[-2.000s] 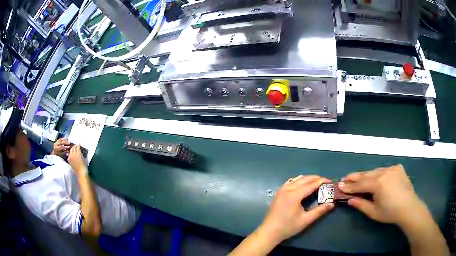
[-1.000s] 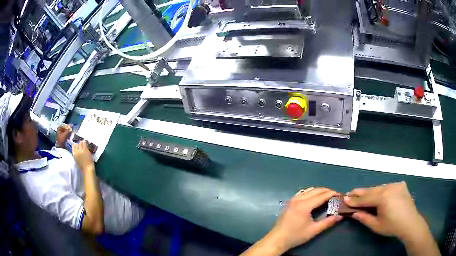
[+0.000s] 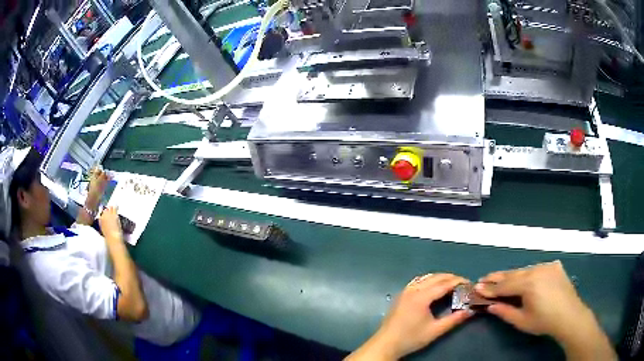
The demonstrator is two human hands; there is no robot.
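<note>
A short metal bar module (image 3: 462, 297) with a silver-grey patterned face is held low over the green bench at the right. My left hand (image 3: 420, 314) grips its left end between thumb and fingers. My right hand (image 3: 540, 300) holds a reddish-brown block (image 3: 483, 297) against the module. The fingers of both hands hide much of both pieces. Both hands are bare. A dark bar module (image 3: 233, 225) with a row of pale round marks sits on the bench left of my hands, apart from them.
A silver machine (image 3: 367, 166) with a red emergency stop (image 3: 405, 166) stands behind the white rail (image 3: 353, 217). A small switch box (image 3: 573, 143) is at the right. A seated person (image 3: 85, 275) works at the left by a white paper sheet (image 3: 141, 201).
The whole view has shifted with the head. Both hands keep holding the module and the block together. The neighbouring person's hands have moved apart.
</note>
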